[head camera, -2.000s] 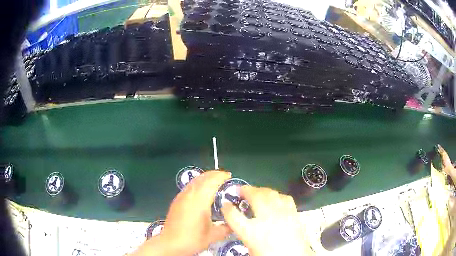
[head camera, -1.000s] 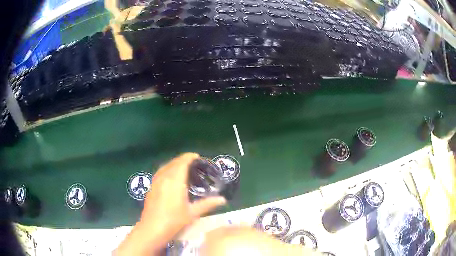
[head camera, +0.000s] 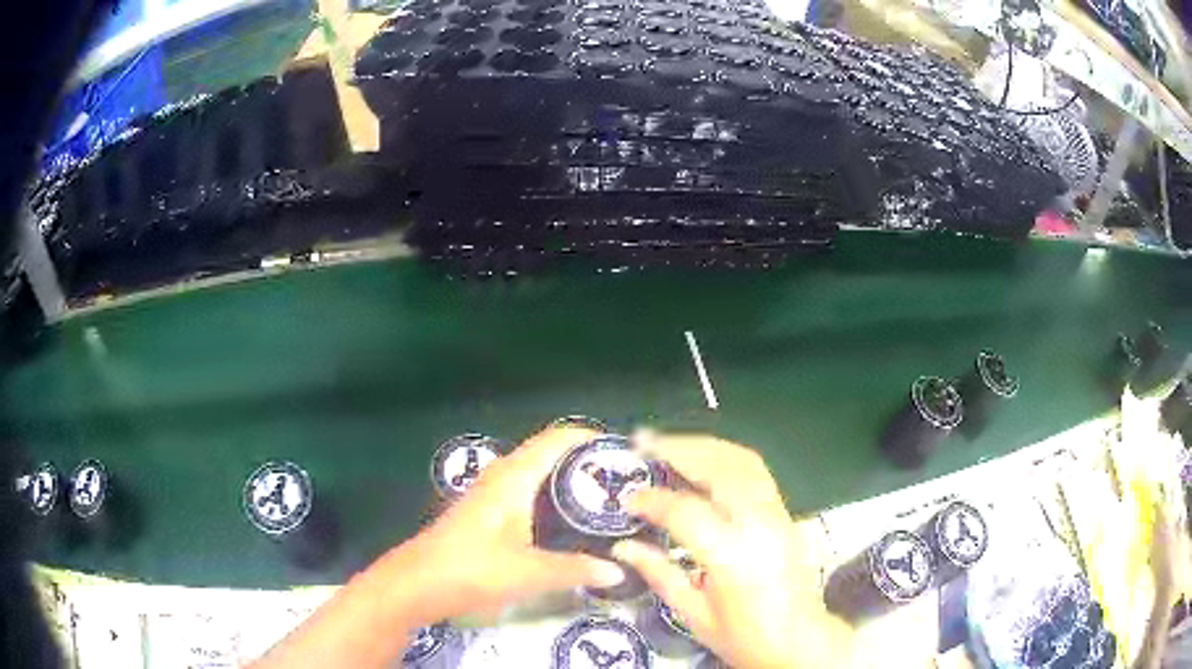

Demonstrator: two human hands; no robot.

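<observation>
A black cylindrical unit (head camera: 608, 486) with a bright three-armed top stands upright between my hands, over the belt's near edge. My left hand (head camera: 503, 529) grips its left side, thumb in front. My right hand (head camera: 739, 542) has fingertips on the top and right side. A small dark, shiny spot shows by the right fingers; I cannot tell what it is. Another unit behind is mostly hidden by my left hand. Below my hands, a bright-topped unit (head camera: 601, 646) stands on the white ledge (head camera: 157, 627), with others partly hidden beside it.
Several bright-topped units (head camera: 279, 497) stand on the green belt (head camera: 392, 353) at left. Dark-topped units (head camera: 937, 401) and a thin pale strip (head camera: 702, 370) are at right. Two units (head camera: 902, 563), a clear plastic bag (head camera: 1046, 621) and yellow strips (head camera: 1124, 523) lie rightward. Black trays (head camera: 628, 144) stand behind.
My right hand, low and blurred a second ago, has risen to the unit. The unit in my left hand now shows its bright top facing up. Belt units and strip appear shifted in view.
</observation>
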